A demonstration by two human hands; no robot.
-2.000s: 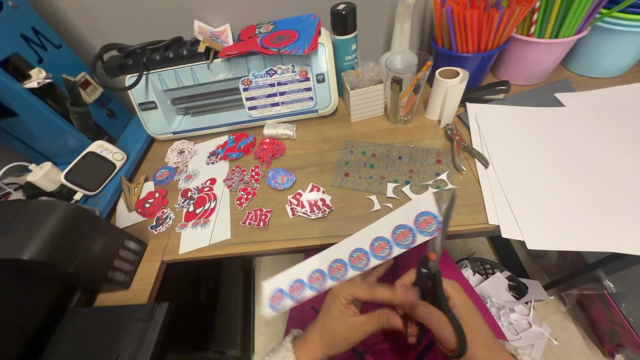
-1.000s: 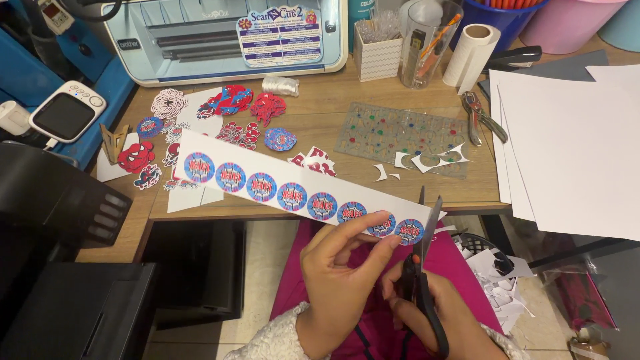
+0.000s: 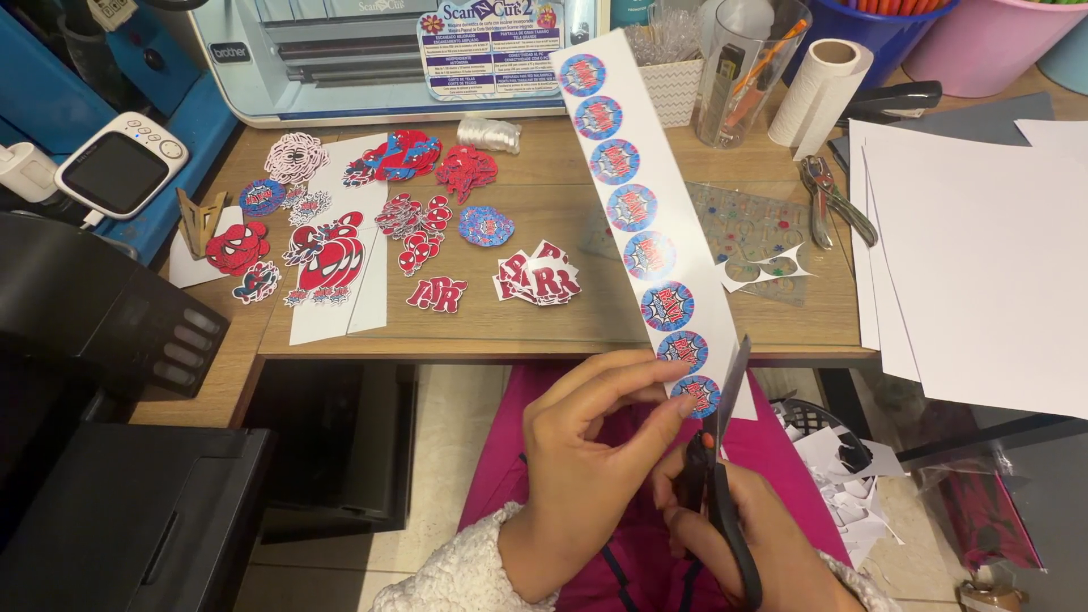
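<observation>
My left hand (image 3: 595,459) pinches the lower end of a white paper strip (image 3: 671,183) printed with a row of round blue and red comic badges. The strip stands steeply, its top leaning left in front of the cutting machine. My right hand (image 3: 731,527) grips black-handled scissors (image 3: 720,476), whose blades point up and lie at the strip's lower right edge beside the lowest badge. Cut-out letter pieces (image 3: 540,274), spider-hero cutouts (image 3: 331,263) and a pile of round badges (image 3: 486,226) lie on the wooden desk to the left.
A Brother cutting machine (image 3: 374,106) stands at the back. White sheets (image 3: 977,272) and metal pliers (image 3: 829,200) lie at the right, near a paper roll (image 3: 820,93) and a clear cup (image 3: 748,76). Paper scraps (image 3: 756,268) rest on a patterned transparent sheet; more scraps fill a black basket (image 3: 820,425) below.
The strip has swung from slanting across the desk to standing steeply, its far end now up by the machine. My left hand still holds its lower end, and the scissors stay in my right hand.
</observation>
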